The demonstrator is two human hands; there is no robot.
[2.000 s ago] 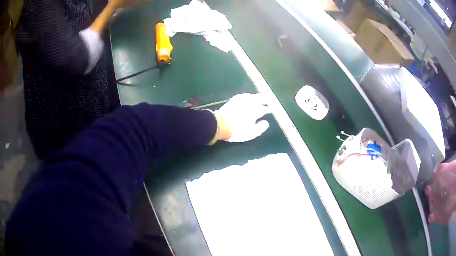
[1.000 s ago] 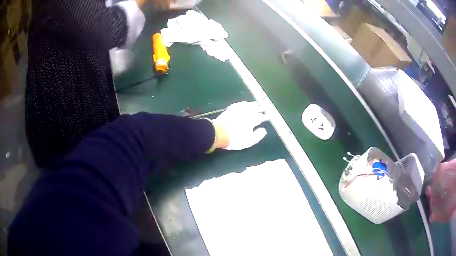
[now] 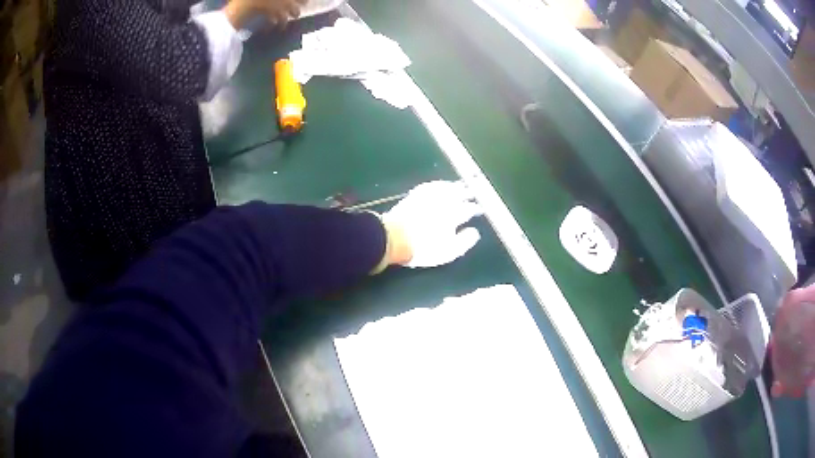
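Observation:
My left hand, in a white glove, lies palm down on the bench against the pale rail. Its thumb and fingers are apart, and no held object shows; glare hides finger detail. My right hand is out of view. A white sheet lies on the bench below my left hand. Across the rail on the green belt are a white rounded plate with holes and a white perforated housing with a blue part and thin wires inside. A thin pale line or rod runs left from my glove.
An orange screwdriver with a dark cord lies on the bench beyond my arm. A white rag is behind it. A neighbour's sleeve and hand are at top left. An unclear pink shape is at the right edge. Cardboard box beyond.
The plate and the housing have moved down and right in the picture along the belt. The neighbour's arm has shifted. My left hand stays at the rail.

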